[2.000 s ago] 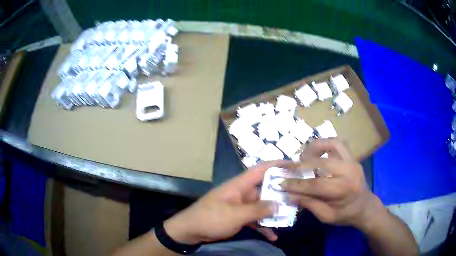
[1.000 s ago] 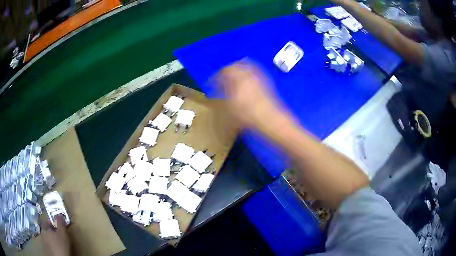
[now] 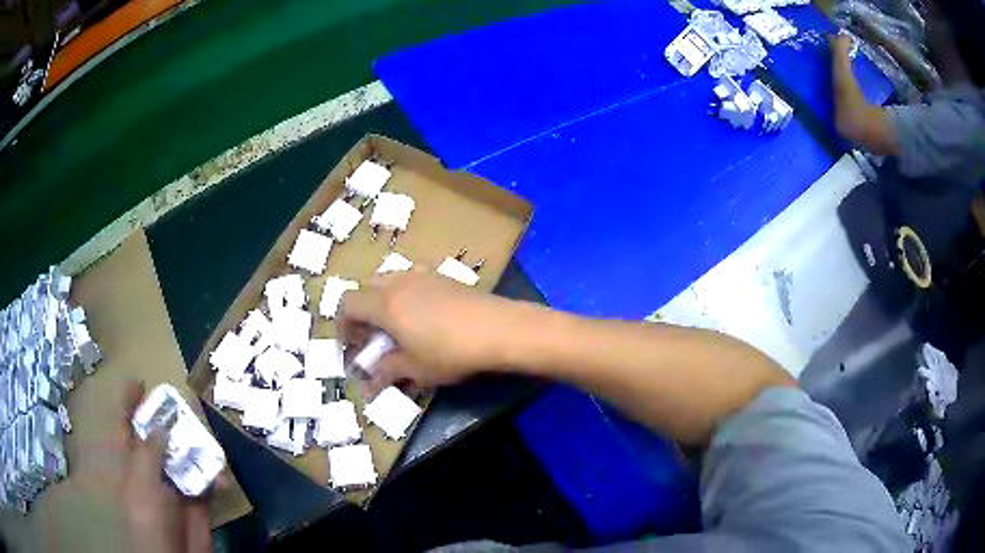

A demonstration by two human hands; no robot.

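Observation:
My left hand (image 3: 146, 502), blurred and partly cut off by the lower left edge, holds a white housing (image 3: 181, 441) above the cardboard sheet (image 3: 119, 324). My right hand (image 3: 427, 329) is in the shallow cardboard tray (image 3: 491, 202), its fingers closed around a white pin insert (image 3: 373, 354). Many loose white inserts (image 3: 283, 324) with short metal prongs lie in the tray, most at its left and near side. The fingers partly hide the held insert.
Tight rows of white housings (image 3: 32, 367) stand on the cardboard at far left. A blue sheet (image 3: 605, 162) lies beyond the tray, with small piles of white parts (image 3: 734, 49). Another person's arm (image 3: 859, 108) is at upper right, near a yellow ring (image 3: 914, 257).
My right hand has come back from over the blue sheet into the tray. My left hand has lifted a housing off the cardboard. The lone white housing on the blue sheet has moved toward the piles.

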